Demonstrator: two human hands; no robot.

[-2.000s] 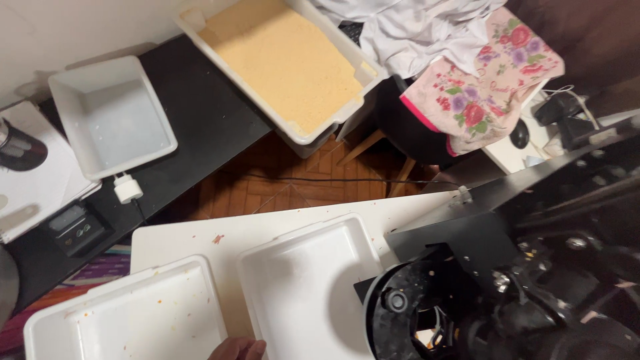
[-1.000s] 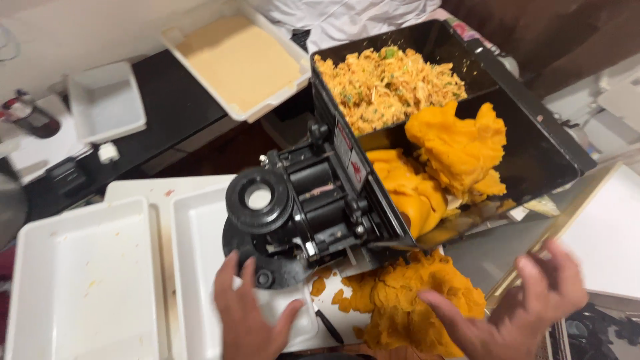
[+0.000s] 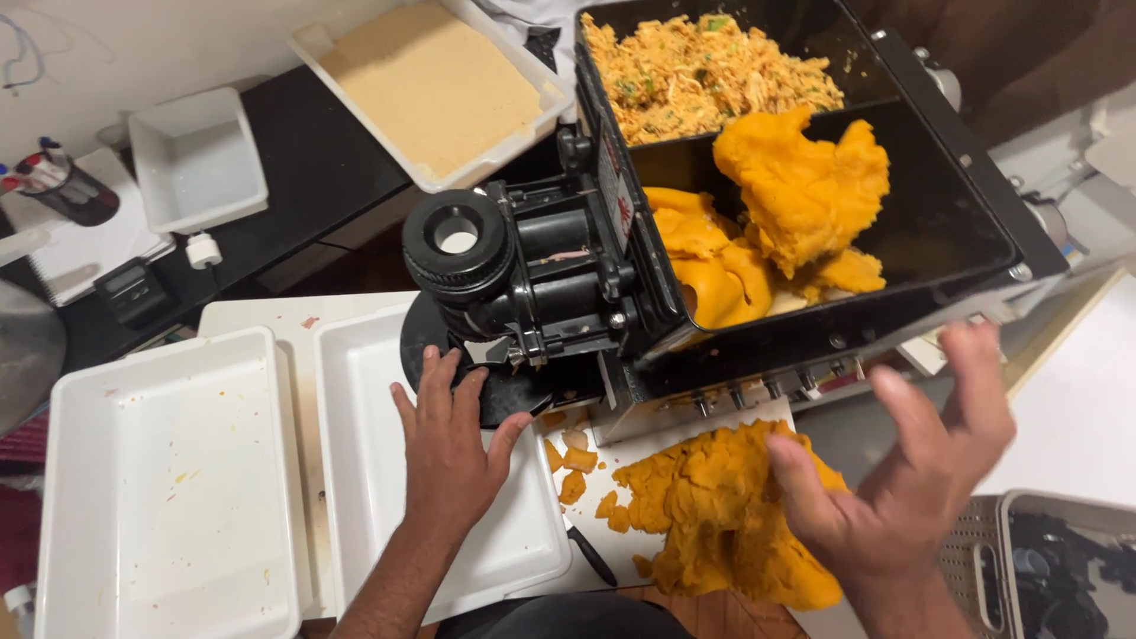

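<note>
My left hand point(image 3: 451, 444) lies with spread fingers against the black round plate point(image 3: 510, 399) under the nozzle point(image 3: 457, 240) of a food-forming machine, above a white tray point(image 3: 373, 524). My right hand point(image 3: 905, 470), fingers apart and empty, hovers over the right side of a large orange dough mass point(image 3: 710, 506) on the white table. In the machine's black hopper point(image 3: 941, 195), one compartment holds shredded filling point(image 3: 701, 75) with green bits; the other holds orange dough point(image 3: 799, 186).
Another white tray point(image 3: 195, 479) with crumbs stands at the left. A knife point(image 3: 592, 555) lies near dough scraps point(image 3: 577, 461). Behind are a tray of beige crumb-like material point(image 3: 435, 84), a small white bin point(image 3: 200, 160) and a pen holder point(image 3: 80, 195). At lower right sits a basket point(image 3: 985, 550).
The view has swung to the machine and hopper. Since one second ago, my left hand has come to the round plate; my right hand remains raised, fingers apart.
</note>
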